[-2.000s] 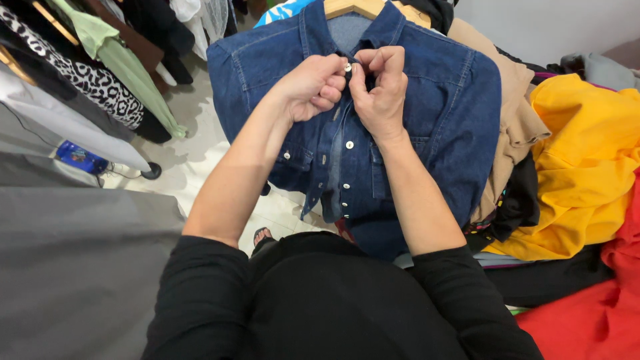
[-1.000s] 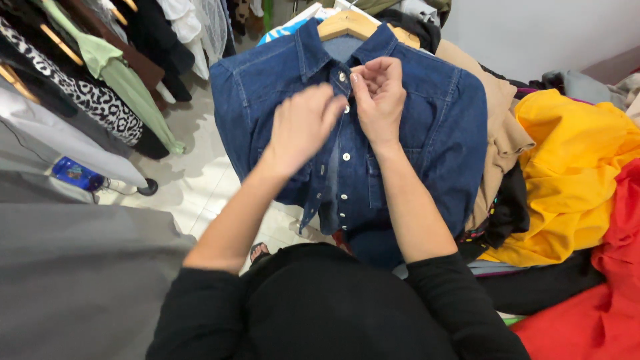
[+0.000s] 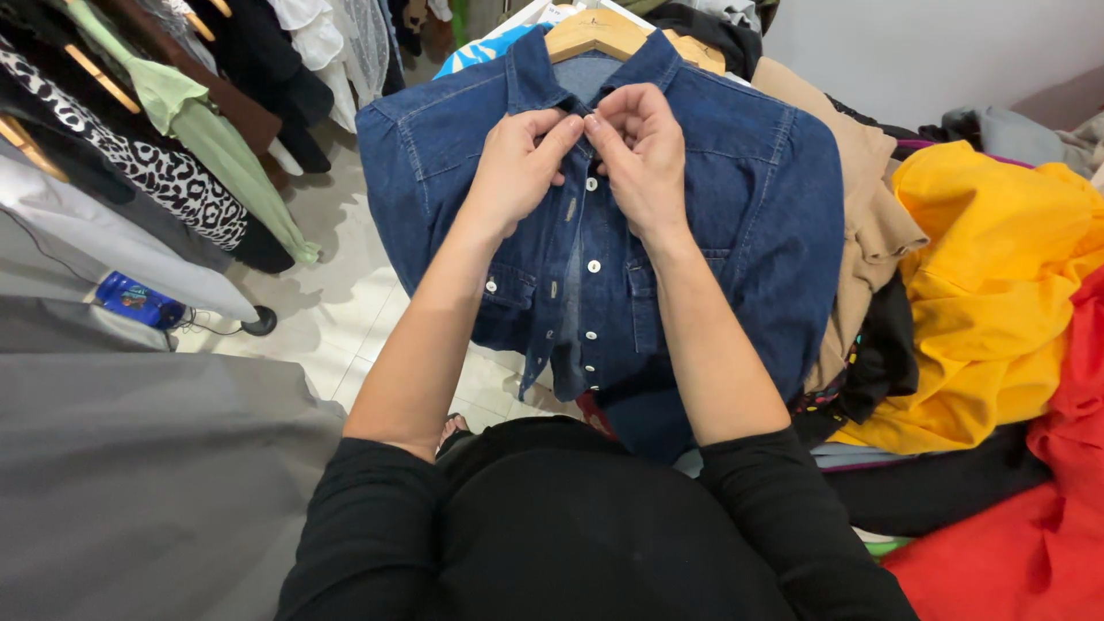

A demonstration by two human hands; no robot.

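A dark blue denim shirt (image 3: 742, 198) with white buttons lies on a wooden clothes hanger (image 3: 595, 33), its collar at the top. My left hand (image 3: 524, 164) pinches the front edge just below the collar between thumb and fingers. Close against it, my right hand (image 3: 640, 155) grips the other front edge at the same height. The fingertips cover whatever button or buttonhole lies between them. Below the hands the shirt front hangs apart, with a row of white buttons (image 3: 592, 266) along one edge and buttonholes along the other.
Yellow cloth (image 3: 983, 302), red cloth (image 3: 992, 552) and beige cloth (image 3: 862, 190) are piled at the right. Garments on hangers, among them a light green one (image 3: 224, 138), hang at the upper left. Grey fabric (image 3: 147, 466) fills the lower left. A blue package (image 3: 138, 299) sits near the tiled floor (image 3: 345, 302).
One second ago my left hand was blurred and off the shirt's edge, lower than the collar; now it has come up to the collar and pinches the cloth beside my right hand.
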